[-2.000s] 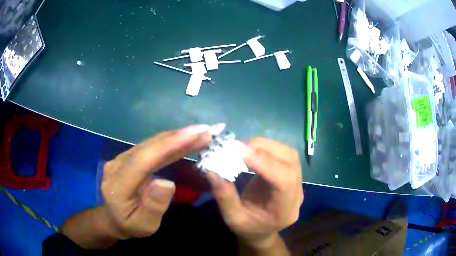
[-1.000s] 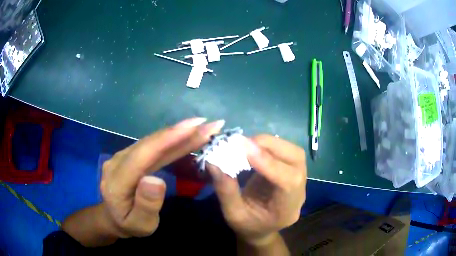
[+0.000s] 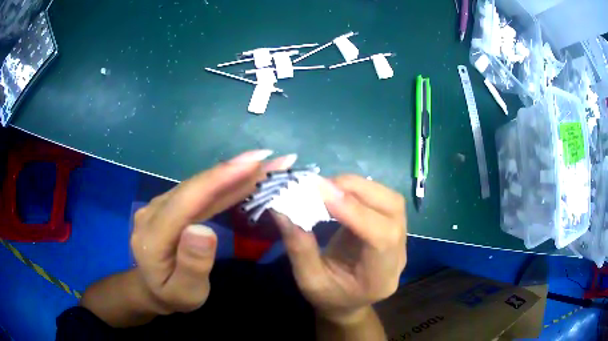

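A fanned bunch of tabbed rods (image 3: 298, 200) shows dark-centred round stem ends at its left and white tabs at its right, over the bench's near edge. My right hand (image 3: 353, 243) grips the tabs between thumb and fingers. My left hand (image 3: 187, 233) is at the left of the bunch, thumb apart from the fingers, its fingertips at the upper stem ends; whether they touch is unclear. Several loose tabbed rods (image 3: 283, 65) lie partly crossed on the green bench mat (image 3: 167, 120). A green craft knife (image 3: 423, 126) lies on the mat to the right.
A steel rule (image 3: 475, 133), a lidded clear box (image 3: 543, 173) with a green label, an open plastic tub (image 3: 510, 53) and a purple pen-like tool (image 3: 464, 18) are at the right. A speckled silvery sheet (image 3: 28, 63) is at the left edge. A cardboard box (image 3: 460, 306) stands below.
The stems of the bunch now stick out further left and show more clearly. My left hand has shifted slightly. The loose rods and knife appear slightly higher in view, as the view has shifted.
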